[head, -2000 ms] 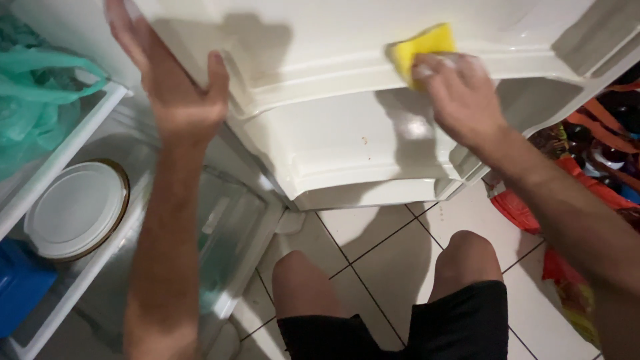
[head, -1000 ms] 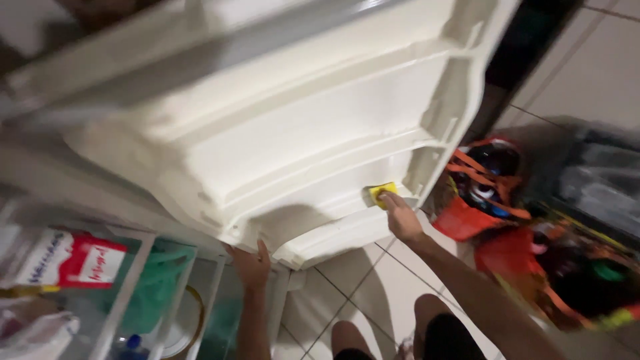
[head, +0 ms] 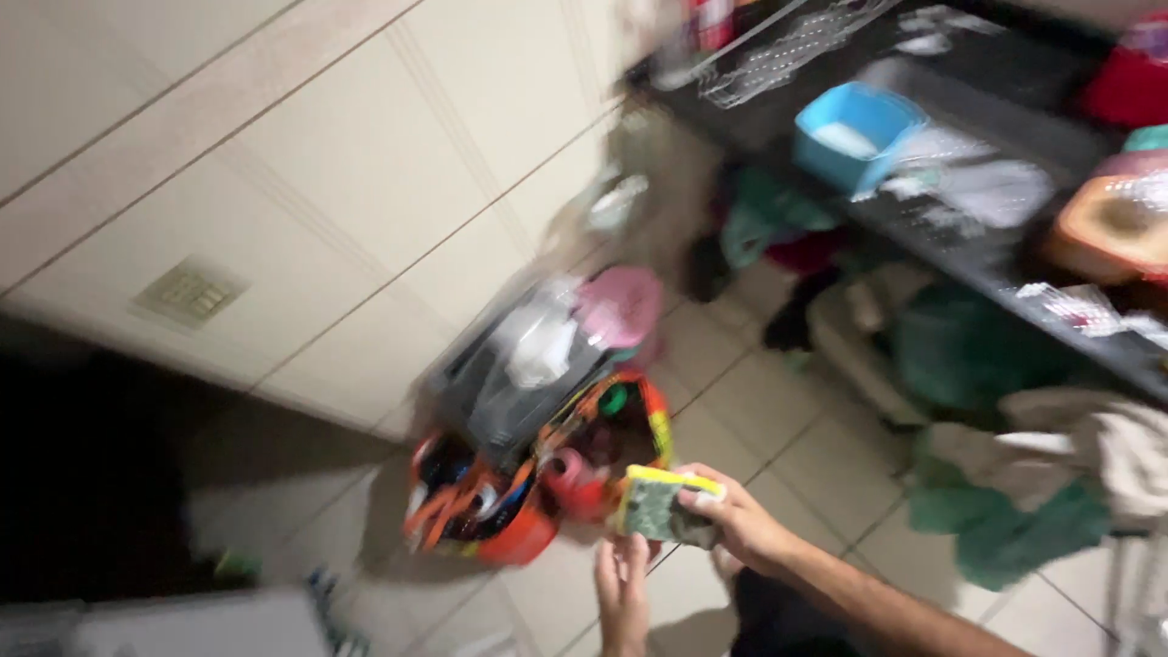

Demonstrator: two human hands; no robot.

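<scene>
My right hand grips a yellow sponge with a green scouring side, thumb on the green face, low in the middle of the blurred view. Just below the sponge's lower left corner is my left hand, palm turned up and fingers apart; whether its fingertips touch the sponge cannot be told. Beyond the hands, orange bags filled with assorted items stand on the tiled floor.
A dark crate with clear plastic items and a pink container stand along the tiled wall. At right, a dark countertop holds a blue container and an orange container. Cloths hang or lie below it.
The view has swung right, from the fridge door to the floor and counter. My left hand has left the door's edge; my right hand has brought the sponge away from the door shelf, near my left hand.
</scene>
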